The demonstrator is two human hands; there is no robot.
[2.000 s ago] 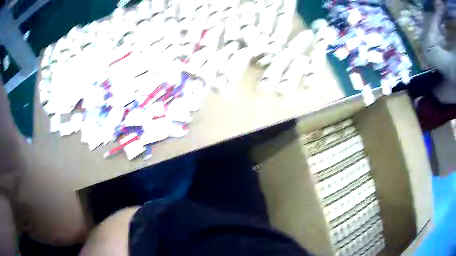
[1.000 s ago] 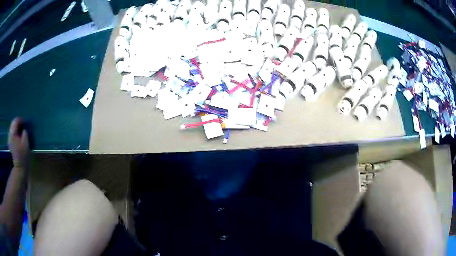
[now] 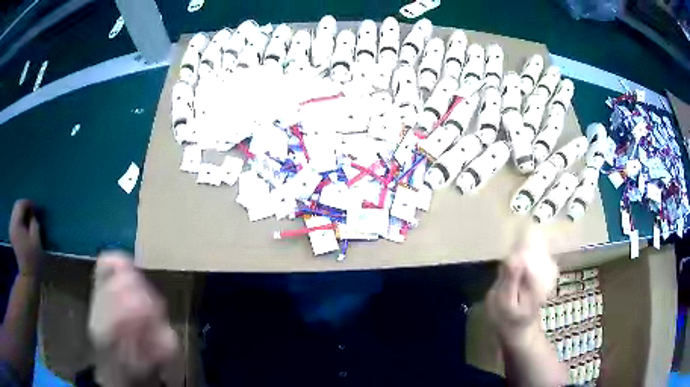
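Observation:
A bright heap of white square pieces (image 3: pixel 367 223) with red and blue strips lies on the brown cardboard sheet (image 3: pixel 219 246). Cream plastic housings (image 3: pixel 456 160) with dark bands lie in close rows behind and to its right. My left hand (image 3: pixel 130 314) is blurred in front of the bench edge, left of the heap; its fingers and any held thing cannot be made out. My right hand (image 3: pixel 522 287) is at the cardboard's front right edge, below the nearest housings. Its fingers look bent together, with a pale blur at their tips that I cannot identify.
An open carton (image 3: pixel 635 302) with rows of housings stands at lower right. A second wired pile (image 3: pixel 647 155) lies right of the cardboard. Another person's hand (image 3: pixel 26 230) rests at the far left bench edge. A metal post (image 3: pixel 144 30) rises at upper left.
Both my hands have come into view in front of the bench. The bare knees seen a second ago no longer show. The camera has turned from its earlier tilt, and the bench now sits slightly lower.

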